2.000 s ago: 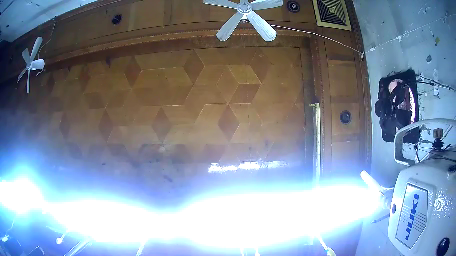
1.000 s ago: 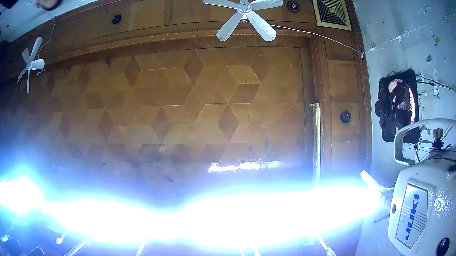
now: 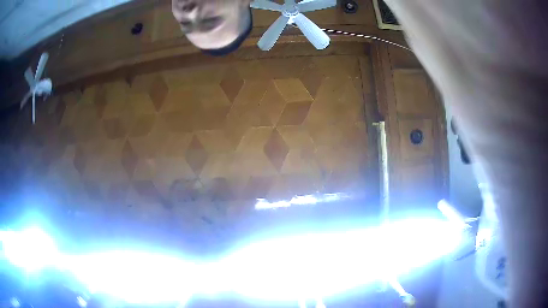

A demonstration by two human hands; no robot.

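A large, blurred, skin-toned shape (image 3: 502,120), which looks like a hand or forearm very close to the lens, fills the right side. I cannot tell whose it is or which side it belongs to, and no fingers are distinguishable. Neither my left hand nor my right hand can be made out for certain. No work piece is visible. The view faces a brown panelled ceiling (image 3: 240,132) with a diamond pattern. A very bright tube light (image 3: 312,258) glares across the lower part.
A person's head (image 3: 213,21) shows at the top edge, partly cut off. A white ceiling fan (image 3: 291,10) is beside it, and another fan (image 3: 39,87) is at the left. Part of a white machine (image 3: 493,258) shows at lower right, mostly covered by the blurred shape.
The person's head has come into view at the top. The blurred skin-toned shape has entered at the right and covers most of the white machine. The view has shifted slightly.
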